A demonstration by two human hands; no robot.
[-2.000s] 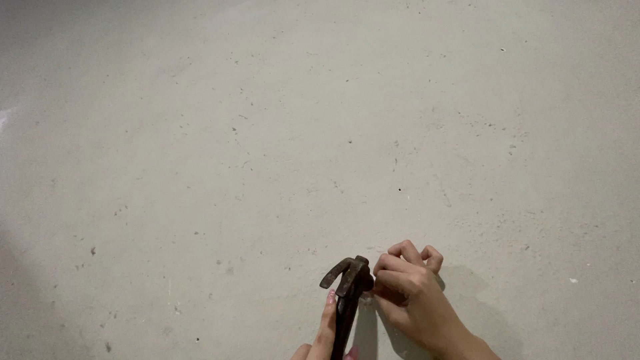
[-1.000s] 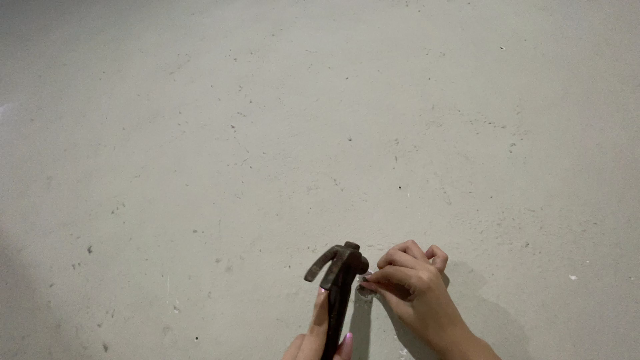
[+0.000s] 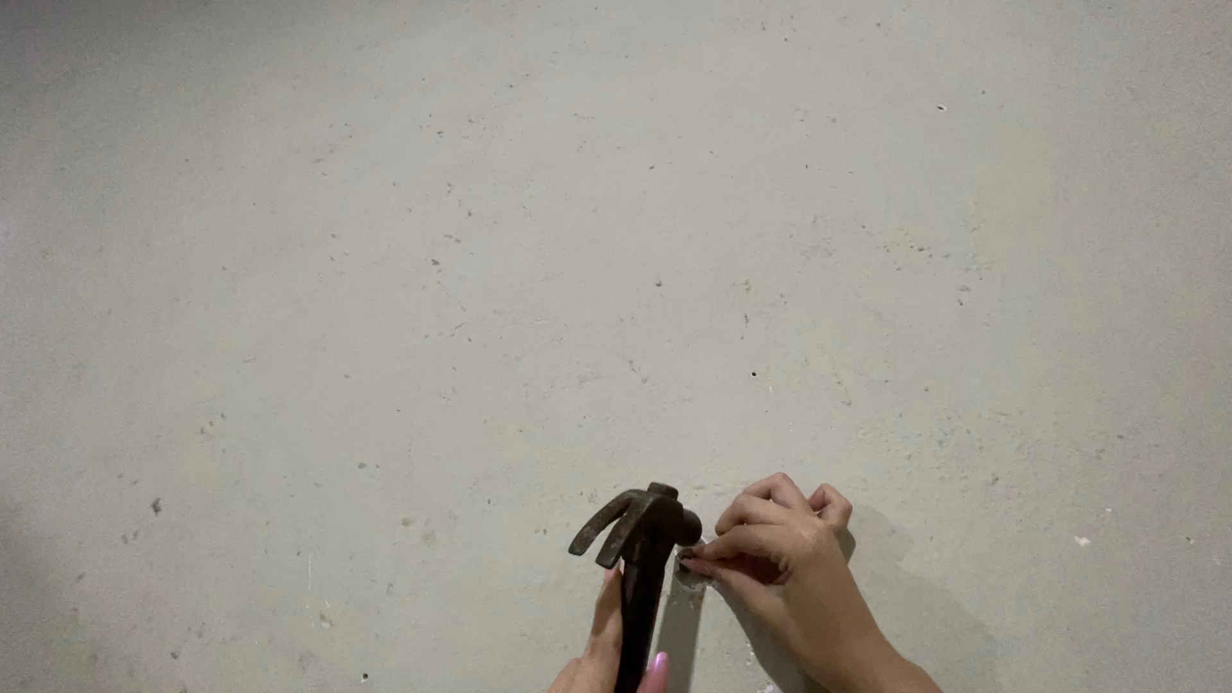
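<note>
A dark, worn claw hammer (image 3: 647,539) stands near the bottom middle of the head view, its claw to the left and its striking face to the right. My left hand (image 3: 604,640) grips its handle, with the index finger laid along it. Just right of the hammer head, my right hand (image 3: 794,568) pinches something small between thumb and index finger against a chipped spot (image 3: 693,579) in the wall. The pinched thing is mostly hidden by the fingertips. A small gap shows between the hammer face and the fingers.
A pale painted wall (image 3: 539,289) with scuffs and pits fills the view. A small dark hole (image 3: 754,374) lies above my right hand, another (image 3: 941,108) at the upper right. Shadows of the hammer and my right hand fall on the wall.
Since two seconds ago the hammer head has moved slightly up and left, away from my right fingertips, and the chipped spot has come into sight. My right hand keeps its pinch.
</note>
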